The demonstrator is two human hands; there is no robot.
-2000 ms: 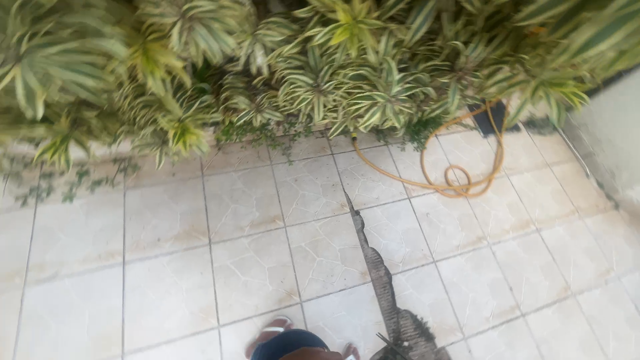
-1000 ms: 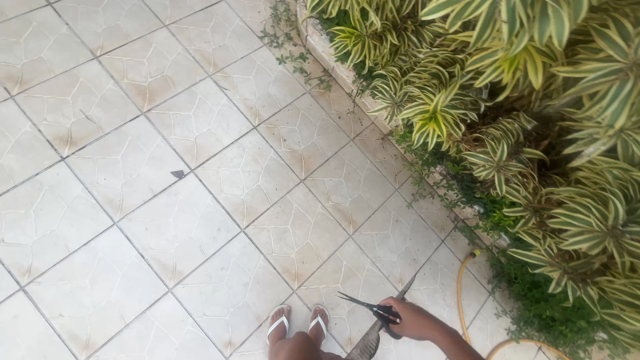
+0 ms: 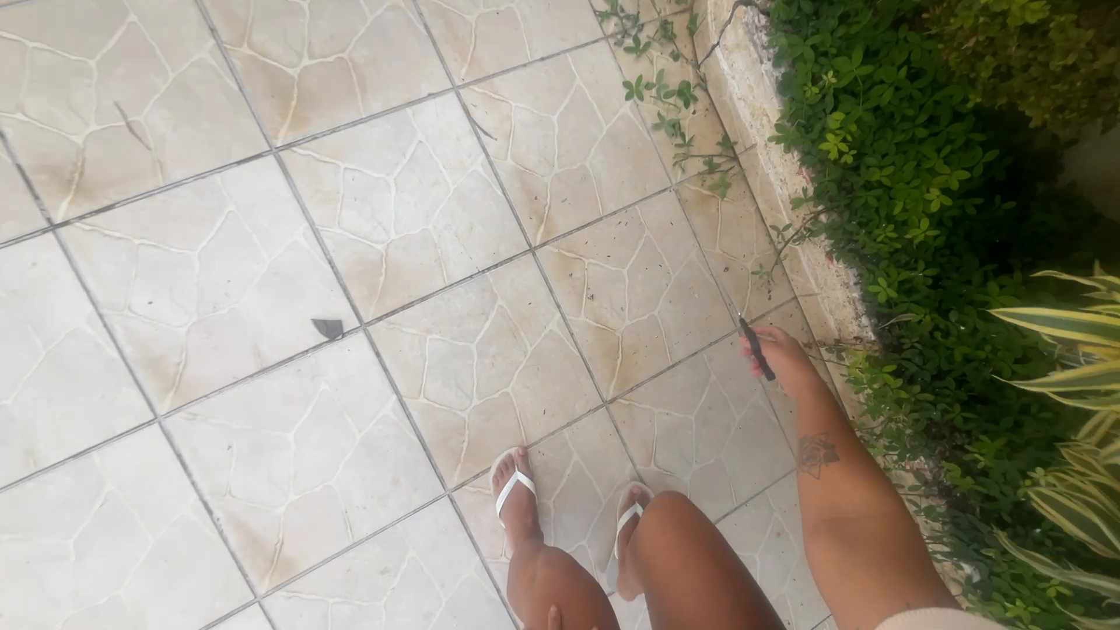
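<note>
My right hand (image 3: 779,354) reaches out at the right, over the floor tiles beside the low planter wall. It is closed around a slim black-handled tool (image 3: 757,346), whose thin tip points up and to the left. The tool looks like scissors or small shears; its blades are hard to make out. Close by, a few thin green stems (image 3: 792,232) trail over the wall onto the tiles. Of my left hand (image 3: 556,618) only fingertips show, at the bottom edge by my leg; whether it holds anything is hidden.
Pale tiles (image 3: 472,350) with dark joints cover the ground. A dark leaf-like scrap (image 3: 328,328) lies at the left of centre. A rough-edged planter wall (image 3: 796,175) borders dense green ground cover (image 3: 892,175) and striped-leaf plants (image 3: 1067,367). My feet wear white flip-flops (image 3: 516,490).
The view has swung along the planter. My right hand, with the tool in it, is now extended beside the planter wall. The long brown strip and the hose seen earlier are out of view.
</note>
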